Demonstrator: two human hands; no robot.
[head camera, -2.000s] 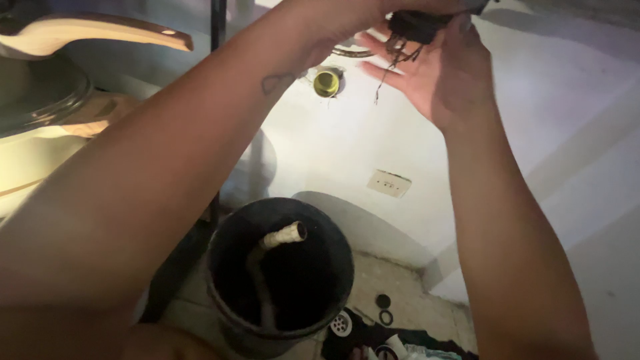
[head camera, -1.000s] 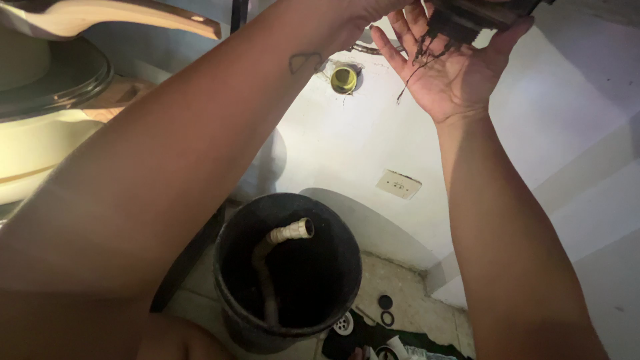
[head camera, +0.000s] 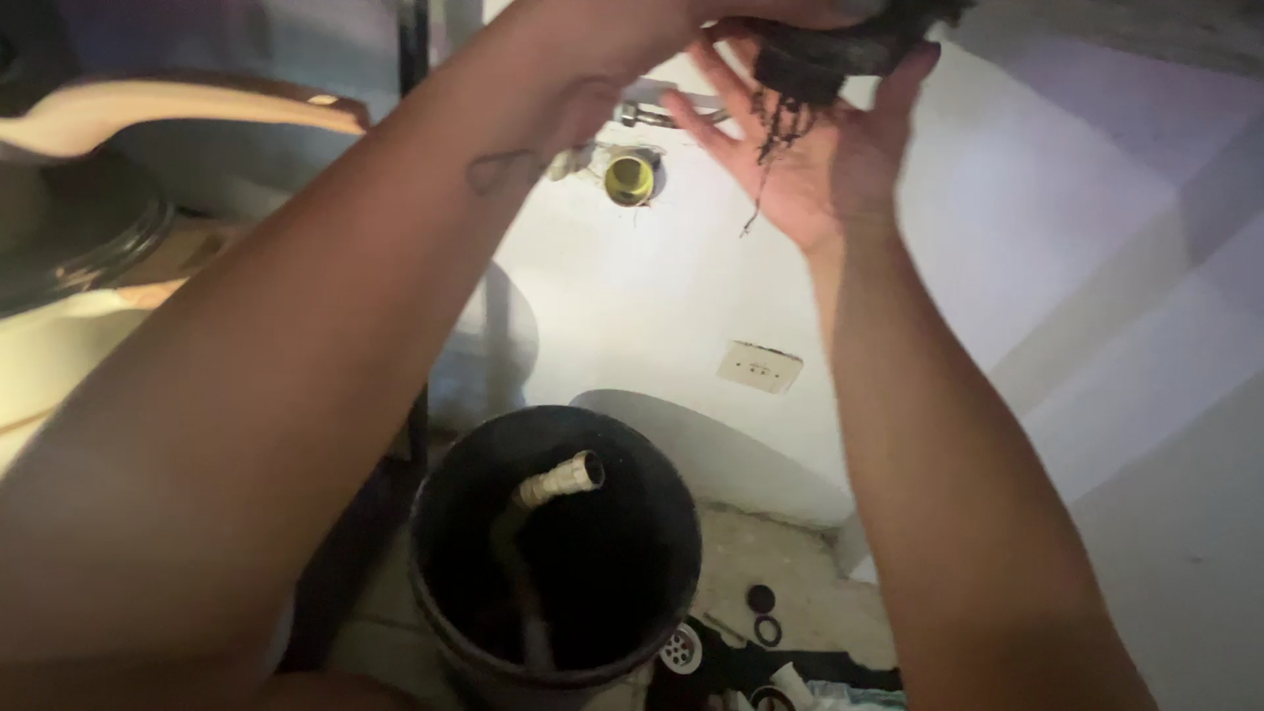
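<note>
At the top of the head view, a dark, dirty fitting (head camera: 805, 69) has dark stringy residue (head camera: 780, 128) hanging from its lower end. My left hand (head camera: 760, 10), partly cut off by the frame's top edge, reaches to the upper side of the fitting; its grip is not fully visible. Around the lower part of the fitting is my right hand (head camera: 810, 158), palm up, fingers spread, thumb beside it. Left of my right hand, a round yellow-lined pipe opening (head camera: 630, 180) is in the white wall. A braided hose (head camera: 671, 117) runs just above that opening.
Below stands a black bucket (head camera: 425, 553) with a whitish drain hose (head camera: 563, 481) in it. A wall outlet plate (head camera: 760, 366) is at right. On the floor lie a strainer (head camera: 681, 650), a dark disc (head camera: 760, 598), a ring (head camera: 767, 630) and a dark cloth (head camera: 820, 666). Left is a wooden handle (head camera: 188, 104).
The view has shifted slightly. Both hands stay up at the dark fitting, with my right hand still spread beneath it. The bucket and floor parts have not plainly moved.
</note>
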